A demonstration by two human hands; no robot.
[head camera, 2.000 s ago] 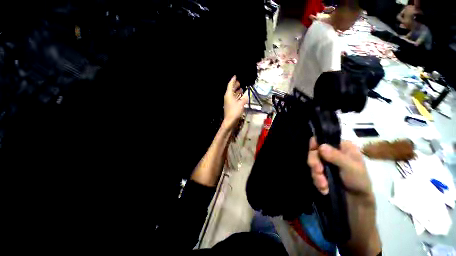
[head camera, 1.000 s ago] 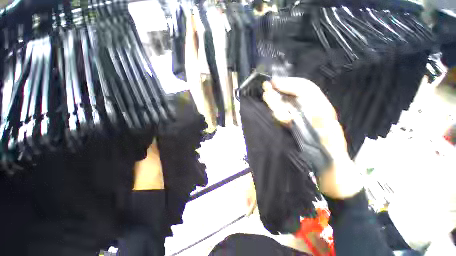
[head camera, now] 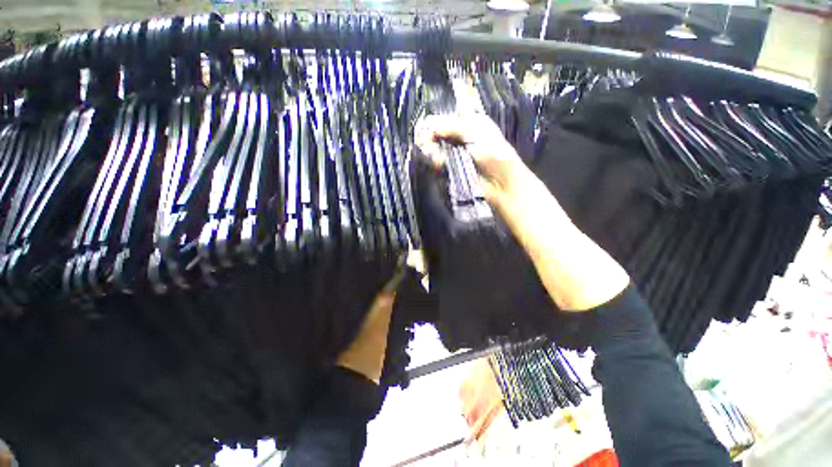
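Note:
My right hand (head camera: 465, 146) is closed around a bunch of black hangers (head camera: 463, 182) just below the hanging rail (head camera: 538, 51). Black garments (head camera: 483, 283) hang from this bunch. The hooks of the bunch are up at the rail; whether they rest on it is too blurred to tell. My left hand (head camera: 415, 264) is mostly hidden among the black garments left of the bunch; only a bit of it and the forearm show, so its grip cannot be told.
Black garments on hangers (head camera: 228, 319) pack the rail on the left. More hang on the right (head camera: 721, 237). A bundle of dark hangers (head camera: 538, 383) shows lower down, past a dark bar. Lamps hang at the top right.
The view has risen to show the rail. My right hand has moved up and slightly left with the hanger bunch, up to the rail. My left hand remains low among the garments.

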